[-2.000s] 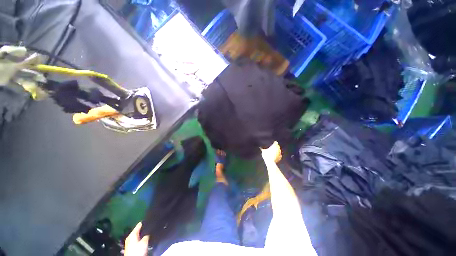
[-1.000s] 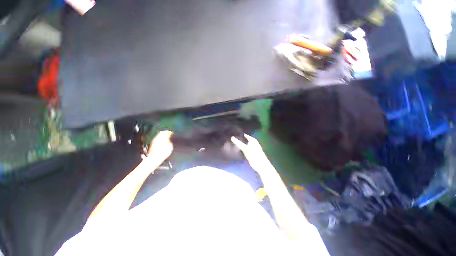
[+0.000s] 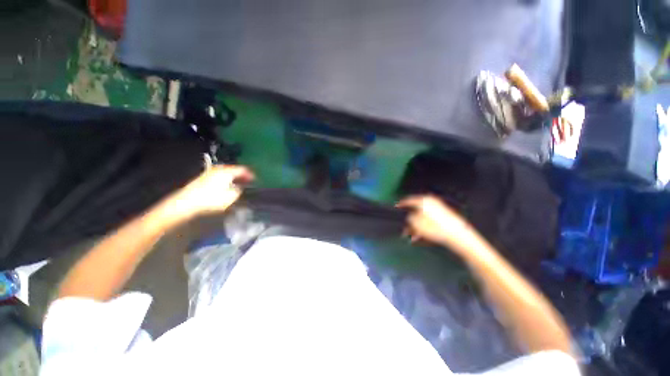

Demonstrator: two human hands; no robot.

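Black trousers (image 3: 323, 213) are stretched sideways in front of my body, below the table's near edge, with a dark part hanging in the middle. My left hand (image 3: 217, 187) grips their left end. My right hand (image 3: 430, 218) grips their right end. The fingers are blurred. The silver steam iron (image 3: 499, 103) with its tan-orange handle stands at the table's right end, away from both hands.
The grey-covered table (image 3: 316, 51) spans the top. A white card (image 3: 569, 134) is beside the iron. Black cloth (image 3: 88, 176) lies at left, a dark bundle (image 3: 514, 205) at right, and blue crates (image 3: 606, 228) beyond it. A red bag (image 3: 107, 15) is at the upper left.
The view has turned from the iron and crates to the table front. Both hands have come in front of my body and moved farther apart, with the black cloth stretched between them.
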